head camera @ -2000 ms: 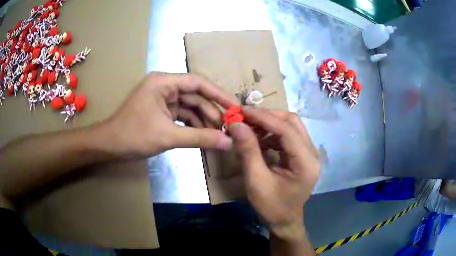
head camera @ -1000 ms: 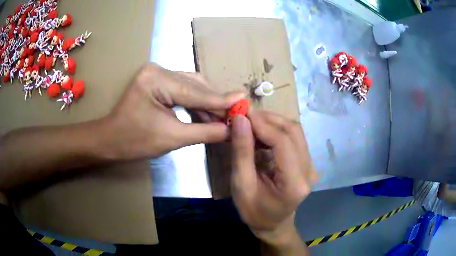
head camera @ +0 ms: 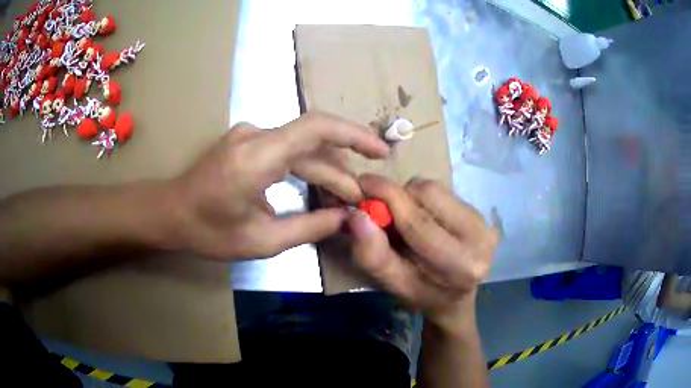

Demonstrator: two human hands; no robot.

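Note:
A doll figure shows as a small red head between my hands, over the small cardboard; its body is mostly hidden by fingers. My right hand pinches it between thumb and forefinger. My left hand is beside it, its index finger lifted and apart, its thumb and another finger at the doll's left side. A whitish glue cup stands on the cardboard behind the hands, with a thin yellowish stick resting in it, beside dark stains.
A large heap of dolls lies on the large cardboard at left. A smaller cluster of dolls lies on the metal bench at right. A white bottle and small white piece are at far right. Blue bins are below.
The red head has moved slightly nearer to me and right. My left hand's fingers have spread, the index lifting off towards the cup. My right hand still pinches the doll.

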